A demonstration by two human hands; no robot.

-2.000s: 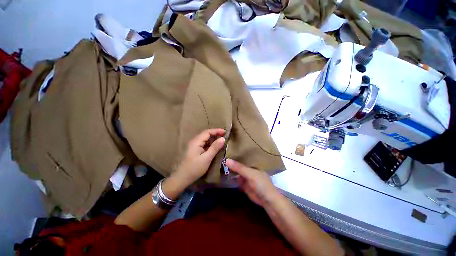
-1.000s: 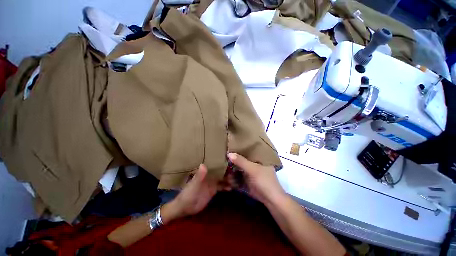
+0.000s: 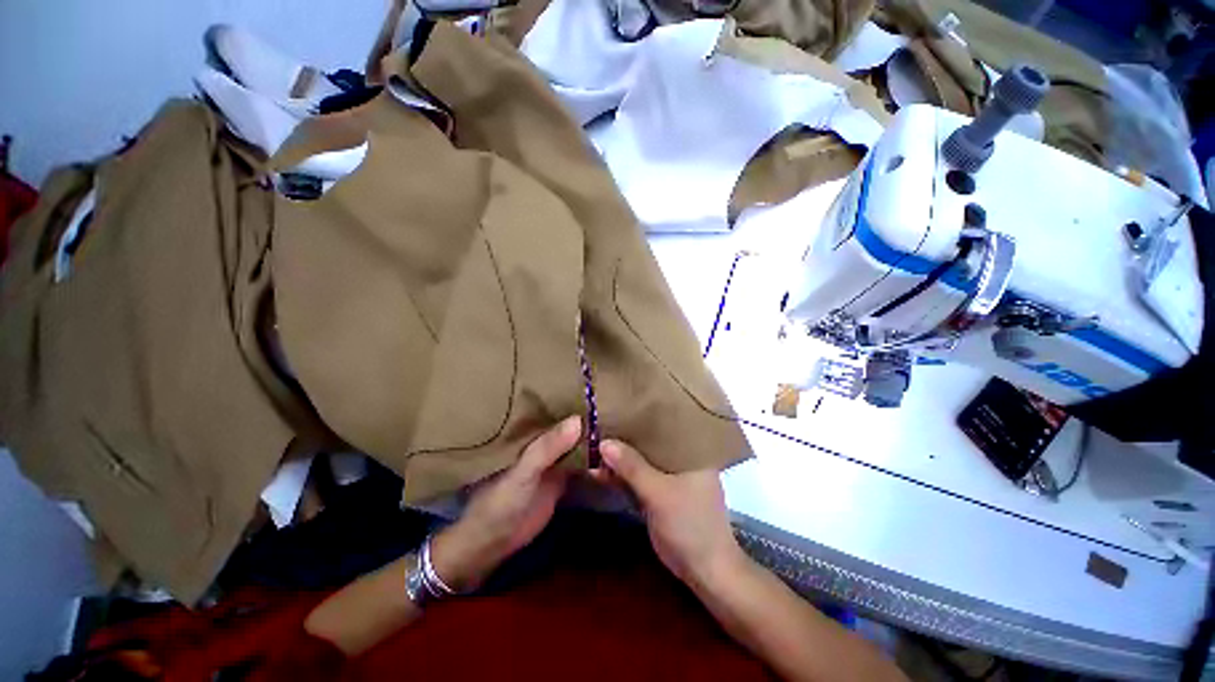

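Observation:
The tan jacket [image 3: 400, 267] lies spread in front of me, with curved dark stitch lines on both sides of its front. The front zipper [image 3: 589, 393] shows as a thin dark toothed line near the lower edge. My left hand [image 3: 513, 500] holds the cloth just left of the zipper, thumb on top and fingers hidden beneath. My right hand [image 3: 680, 513] holds the cloth just right of the zipper's lower end, thumb on top, fingers mostly hidden. I cannot make out the slider.
The white sewing machine [image 3: 919, 253] stands on the right of the white table [image 3: 853, 493]. A phone [image 3: 1010, 426] lies behind its needle area. Tan and white pieces [image 3: 680, 120] are heaped at the back. More tan cloth [image 3: 133, 346] hangs at the left.
My hands have moved from working at the slider to gripping both sides of the zipper's lower end. The cloth now lies flatter, and the zipper's dark teeth show between my thumbs.

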